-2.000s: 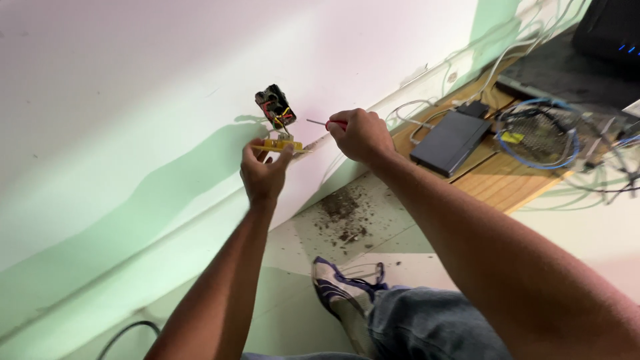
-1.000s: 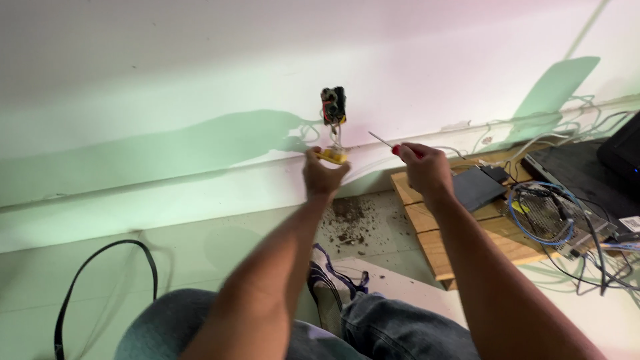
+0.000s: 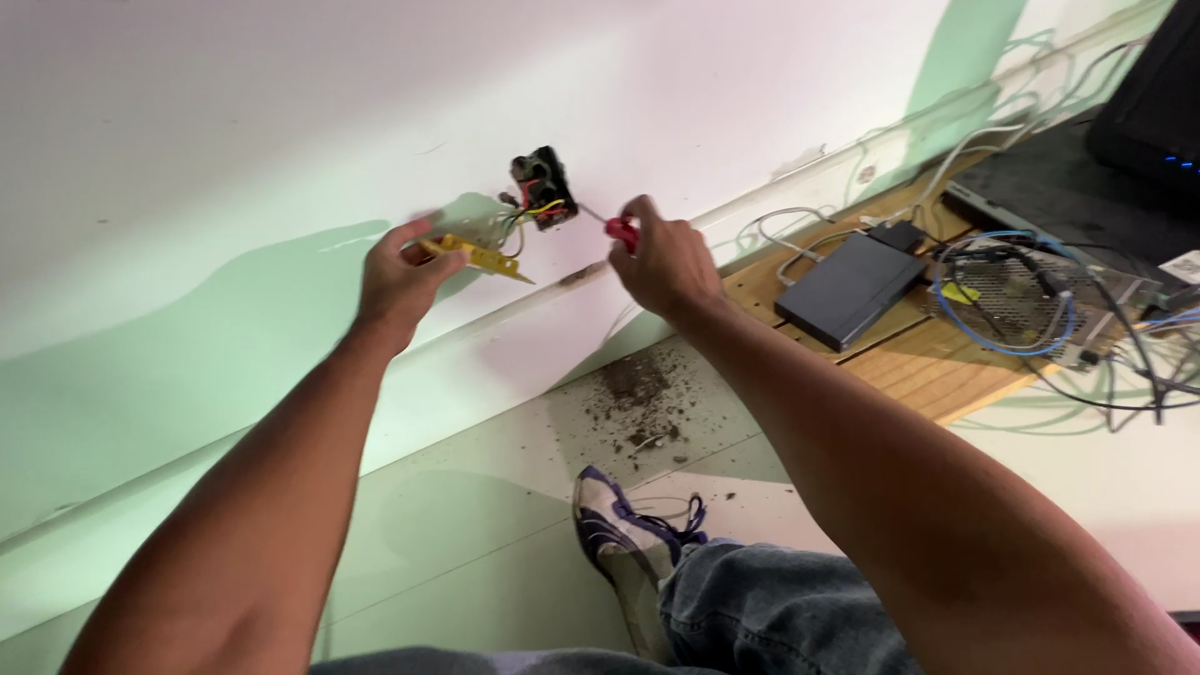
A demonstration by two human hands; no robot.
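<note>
My left hand [image 3: 403, 281] pinches a yellow electrical mounting frame [image 3: 487, 260], held tilted just below and left of a black wall box [image 3: 544, 187]. Red, yellow and dark wires [image 3: 547, 206] show in the box, and some run down towards the frame. A screwdriver with a red handle [image 3: 622, 232] is in my right hand [image 3: 666, 258], its thin shaft pointing up and left at the box's right edge. Whether the tip touches the box I cannot tell.
A wooden pallet-like platform [image 3: 900, 375] at the right bears a dark flat device [image 3: 848, 289], a perforated metal power supply [image 3: 1012, 300], tangled cables and a black case [image 3: 1153, 122]. Dirt crumbs [image 3: 642, 389] lie on the floor near a shoe [image 3: 623, 525].
The screwdriver's tip has come close to the box's right edge; one second ago it was farther off. The left hand still holds the yellow frame. The view has shifted and tilted.
</note>
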